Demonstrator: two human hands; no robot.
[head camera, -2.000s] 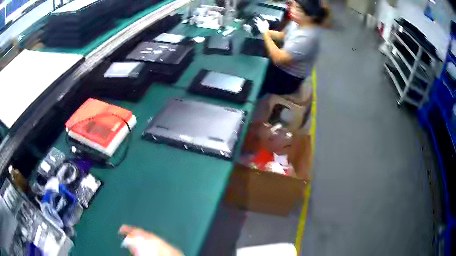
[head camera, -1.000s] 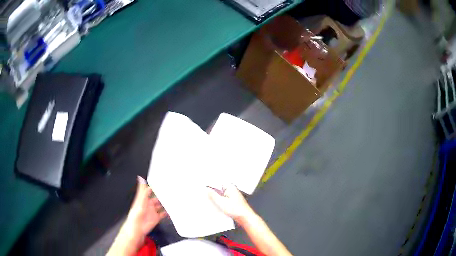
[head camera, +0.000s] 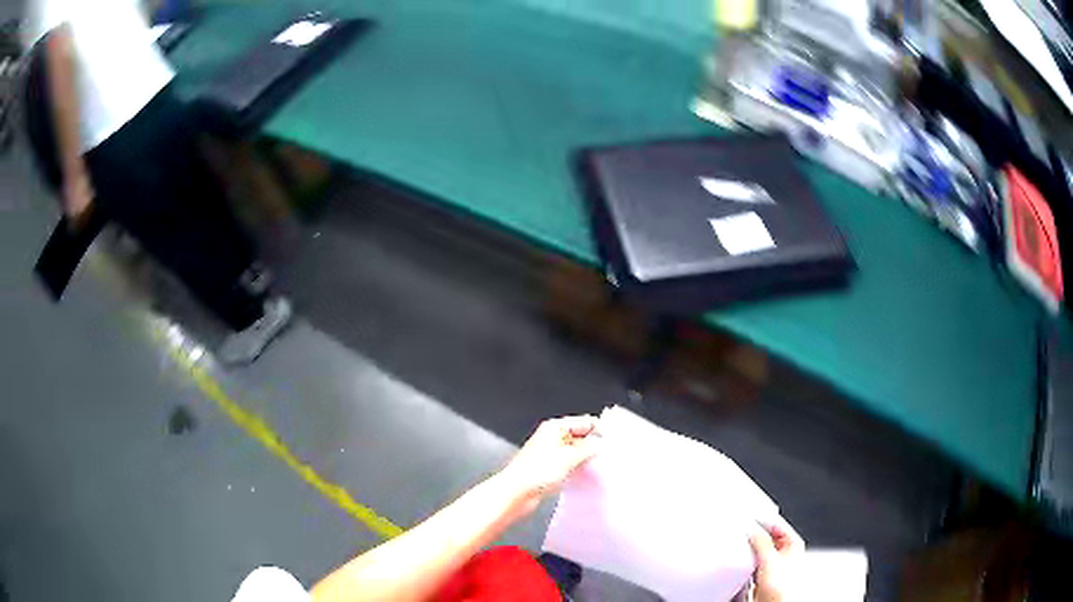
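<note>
A white foam sheet or paper hangs between my hands, below and in front of the bench edge. My left hand pinches its upper left corner. My right hand grips its right edge, low in the view and partly cut off by the bottom rim. A closed dark laptop with two white labels on its lid lies on a black foam pad near the bench edge, beyond the sheet.
The green bench crosses the view. Another dark laptop lies far left. A person stands there holding a dark flat thing. Organizer boxes and cables and a red-orange box are right. A white flat corner shows lower right.
The view has swung left along the bench, bringing the standing person into view. My left hand, earlier beside the sheet, now pinches its corner. The sheet is held between both hands.
</note>
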